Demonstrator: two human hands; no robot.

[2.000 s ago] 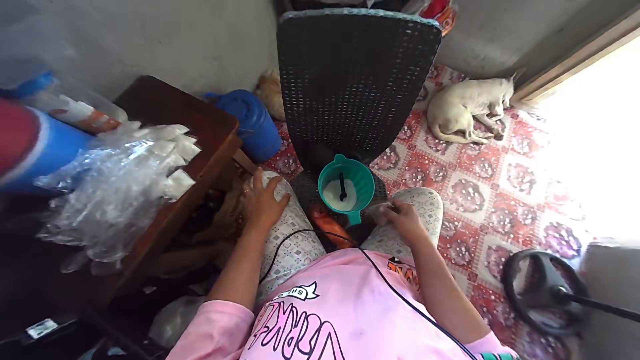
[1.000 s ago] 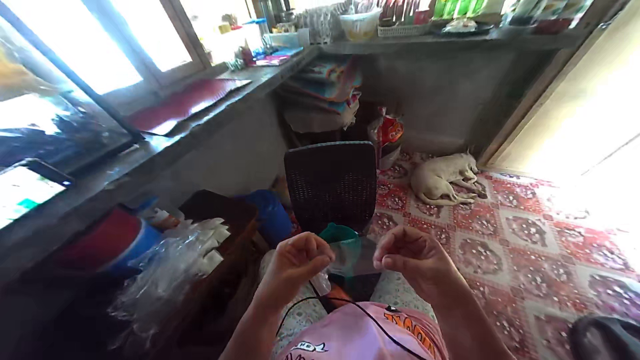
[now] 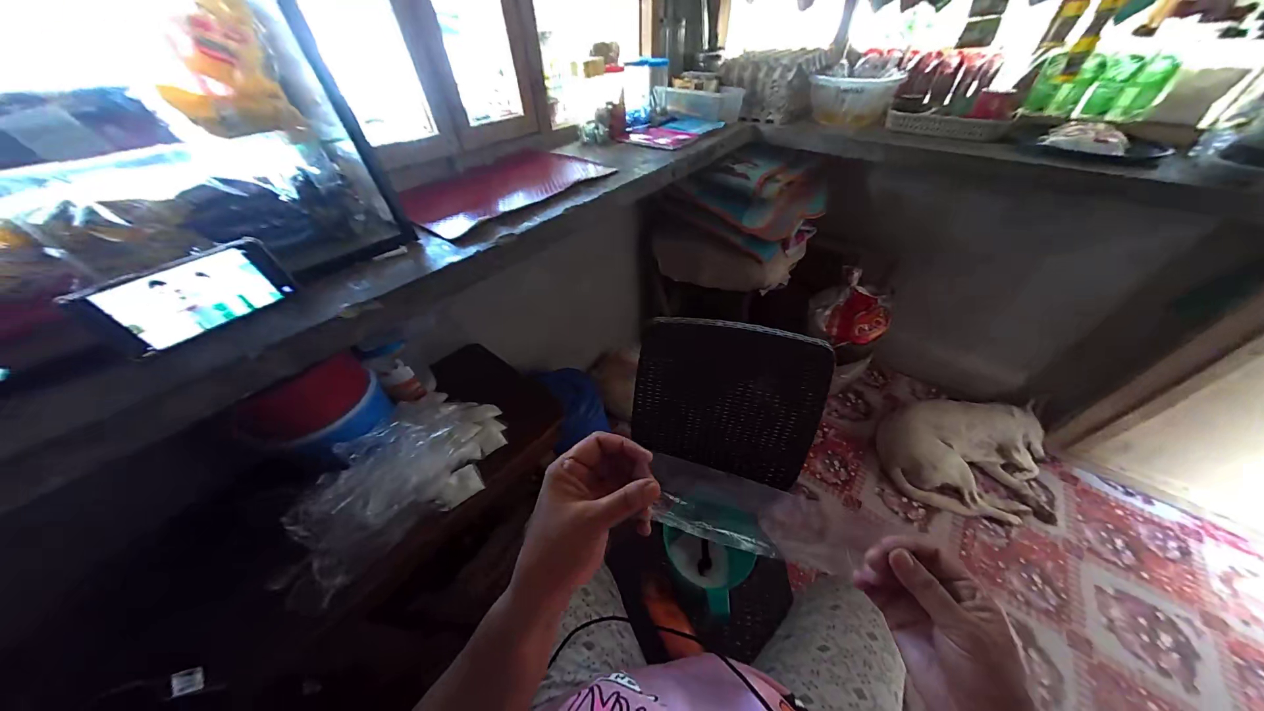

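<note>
A clear plastic bag (image 3: pixel 755 509) is stretched between my hands above my lap. My left hand (image 3: pixel 602 494) pinches one end between thumb and fingers, and my right hand (image 3: pixel 928 592) pinches the other. Below the bag, a green plastic container (image 3: pixel 719 600) with white contents and a dark utensil stands between my knees, on the seat of a black woven chair (image 3: pixel 731 395). To the left, filled small plastic bags (image 3: pixel 464 444) lie with loose clear bags (image 3: pixel 360 494) on a dark wooden surface.
A phone (image 3: pixel 183 296) with a lit screen leans on the ledge (image 3: pixel 533 217) at left. A red and blue tub (image 3: pixel 331 410) sits beneath it. A pale dog (image 3: pixel 958 449) lies on the patterned floor at right. Black cords cross my lap.
My hands have risen from my knees and now hold a clear bag, drawn wider apart than one second ago. The view has tilted up and turned left.
</note>
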